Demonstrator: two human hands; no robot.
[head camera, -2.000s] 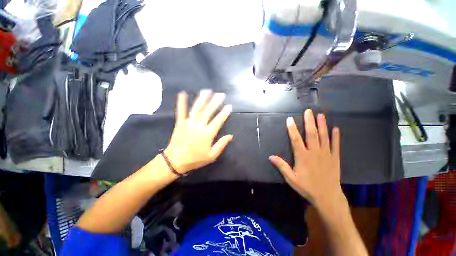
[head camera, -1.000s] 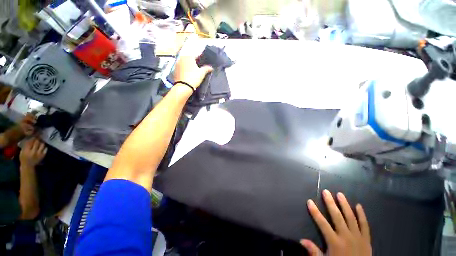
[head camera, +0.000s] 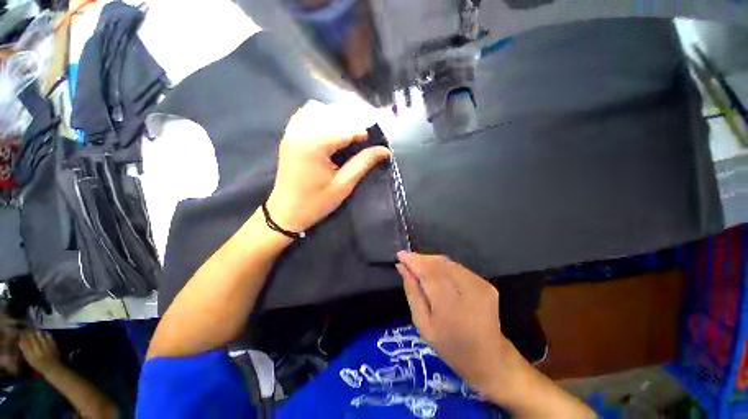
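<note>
A large charcoal garment panel (head camera: 574, 172) spreads across the table under the machine head. A small dark pocket piece (head camera: 376, 225) with a zip (head camera: 399, 196) along its right edge lies on the panel, left of the presser foot (head camera: 455, 110). My left hand (head camera: 320, 168) holds the upper end of the piece between thumb and fingers. My right hand (head camera: 449, 307) pinches the lower end of the zip near the panel's front edge. The needle area is bright and blurred.
Stacks of dark zipped pieces (head camera: 102, 221) lie at the left, with more dark pieces (head camera: 119, 74) behind them. Thread snips (head camera: 722, 90) lie at the far right. Another person's hand and forearm (head camera: 61, 372) show at the lower left. A blue crate edge (head camera: 705, 303) is below right.
My left hand has come back from the stack at the left with a zipped pocket piece. My right hand has moved from flat on the panel to pinching the zip. The view has turned back.
</note>
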